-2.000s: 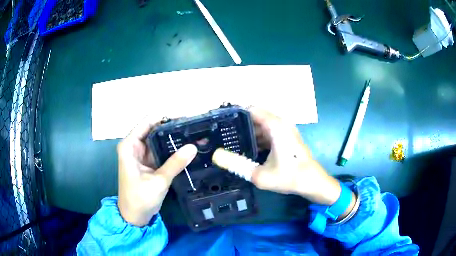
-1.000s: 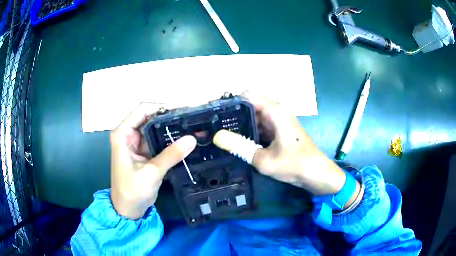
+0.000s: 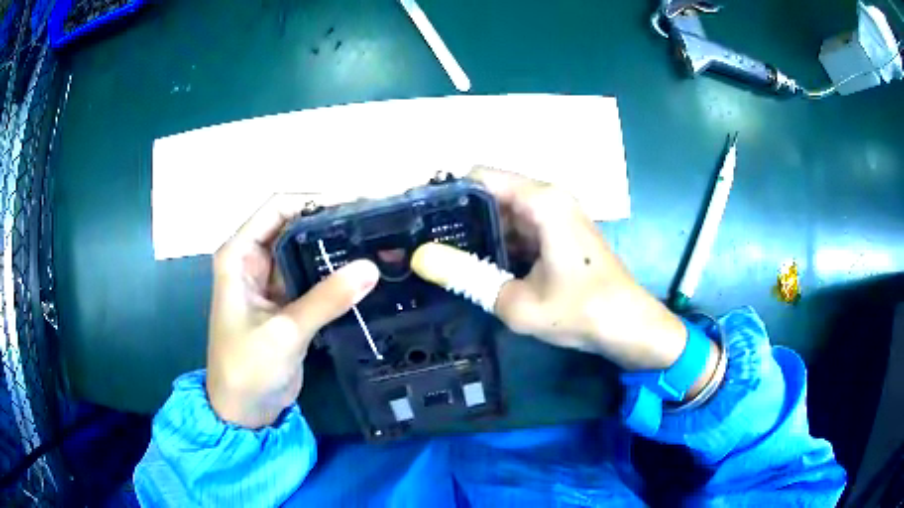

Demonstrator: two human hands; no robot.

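The opened trail camera housing (image 3: 382, 223) is held between my two hands, its black inside with rows of small holes facing up. The lower section (image 3: 426, 397), with two pale pads and a round opening, hangs toward me. A thin white wire (image 3: 351, 303) crosses the inside. My left hand (image 3: 260, 327) grips the left side with its thumb inside the shell. My right hand (image 3: 575, 288) grips the right side, its thumb in a ribbed finger cot (image 3: 461, 276) pressed inside near the round opening. The fingers behind the shell are partly hidden.
A long white sheet (image 3: 396, 144) lies behind the housing. A slim pale tool (image 3: 436, 45) is beyond it. At right are a white pen-type pick (image 3: 708, 223), air blow gun (image 3: 729, 67), white block (image 3: 860, 52) and yellow scraps (image 3: 788, 282). A blue bin (image 3: 94, 22) and mesh partition (image 3: 25, 198) are left.
The bench items sit slightly higher in the picture. Both hands and the housing have shifted a little up and left. Both thumbs stay inside the shell; the grip looks the same.
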